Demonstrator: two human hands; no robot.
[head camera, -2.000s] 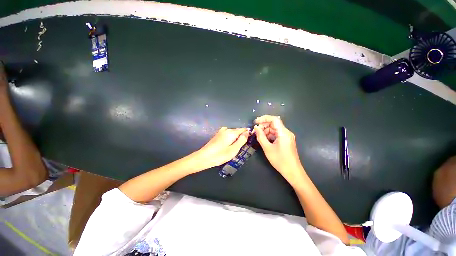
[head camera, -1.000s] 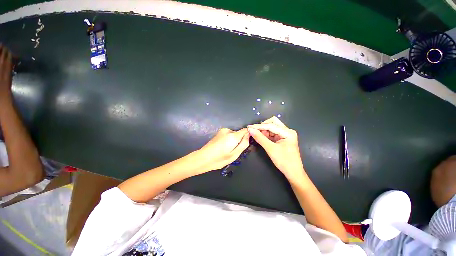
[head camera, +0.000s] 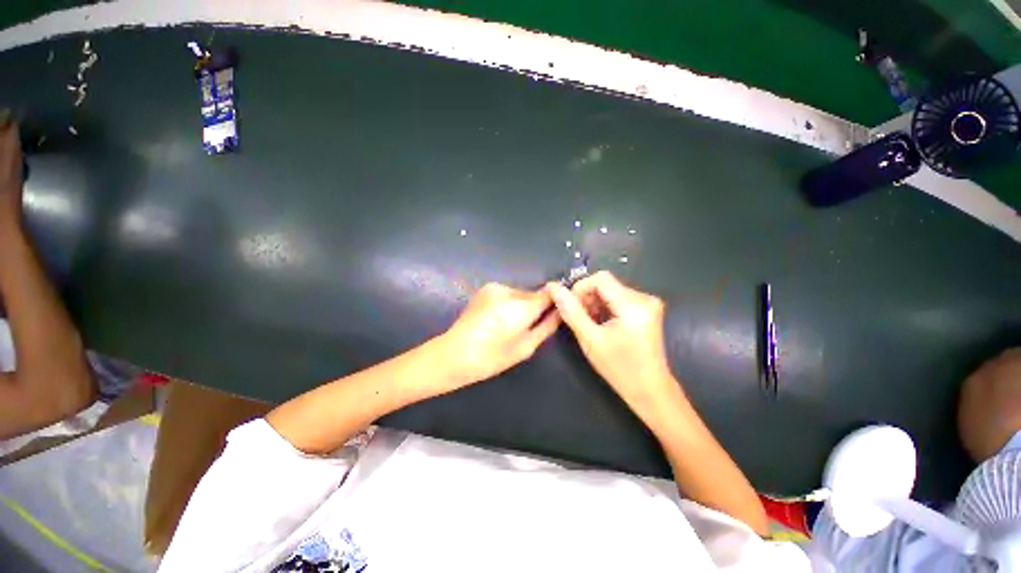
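Note:
My left hand (head camera: 496, 330) and my right hand (head camera: 623, 334) meet over the bench, fingertips pinched together. Both fingers and thumbs are on a circuit board, mostly hidden; only a small pale end (head camera: 578, 271) shows beyond the fingertips. Which part each hand grips is too small to tell. Several tiny white bits (head camera: 605, 231) lie on the dark bench just beyond the hands. A second blue board (head camera: 219, 106) with a white block and a black end lies at the upper left.
Dark tweezers (head camera: 768, 339) lie right of my hands. A black handheld fan (head camera: 862, 170) rests by the white rail (head camera: 504, 62). A board (head camera: 893, 81) is on the green belt. A white fan (head camera: 871, 481) stands lower right. Other people's arms show at both sides.
The board's lower part, earlier visible below my hands, no longer shows; a small end now shows beyond the fingertips. The board on the belt has moved into view beside the black fan.

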